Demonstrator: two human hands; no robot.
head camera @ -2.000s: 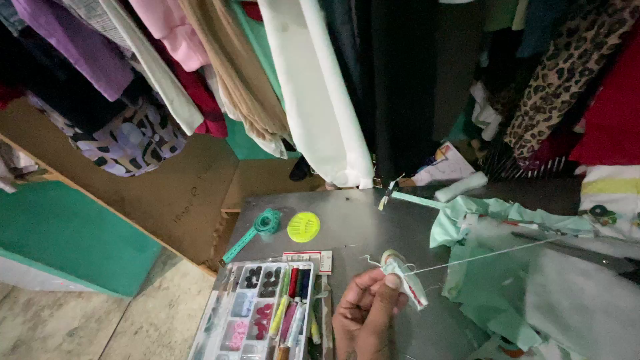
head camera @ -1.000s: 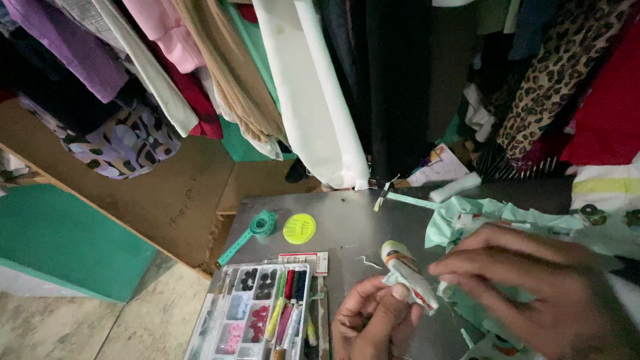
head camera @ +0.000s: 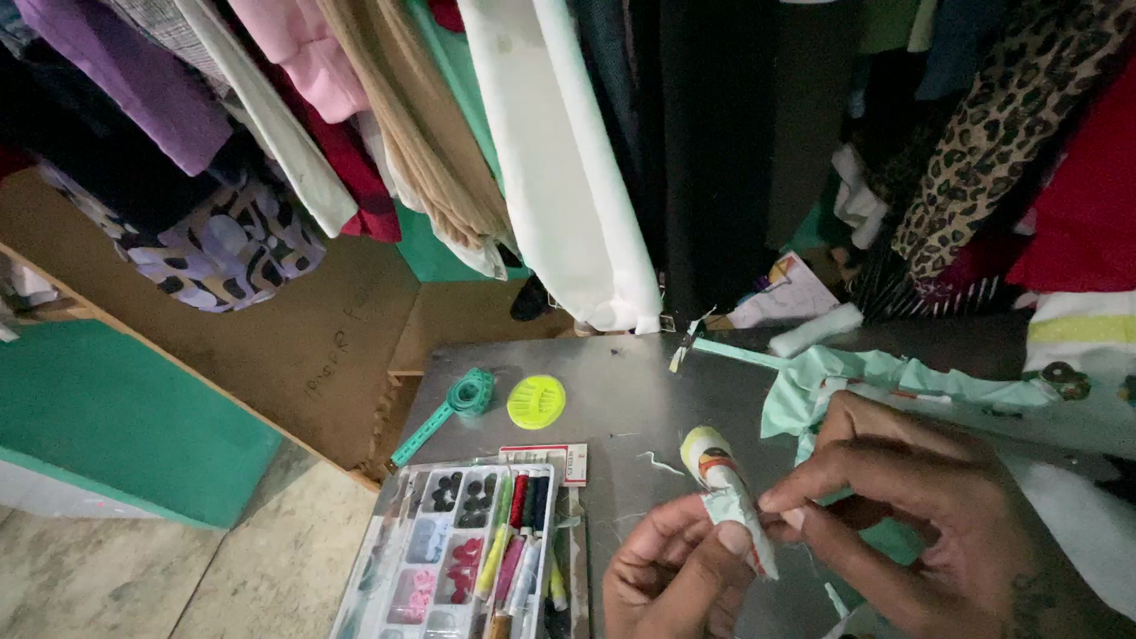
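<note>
Between the thumb and fingers of my left hand is a small rolled piece of printed fabric, white and pale green with an orange patch. My right hand is at its right side, thumb and forefinger pinched together close to the fabric; whether a needle or thread is between them cannot be seen. Mint-green ruffled fabric lies behind my right hand. Left of my hands is a clear plastic sewing box with buttons and thread spools.
On the dark table lie a coiled green measuring tape, a yellow-green needle disc, a needle packet and a white thread scrap. Clothes, among them a white garment, hang behind the table. A white roll lies at the back edge.
My right hand, out of view two seconds ago, came in from the right and is now close against the rolled fabric. The taut thread seen running right from the fabric no longer shows.
</note>
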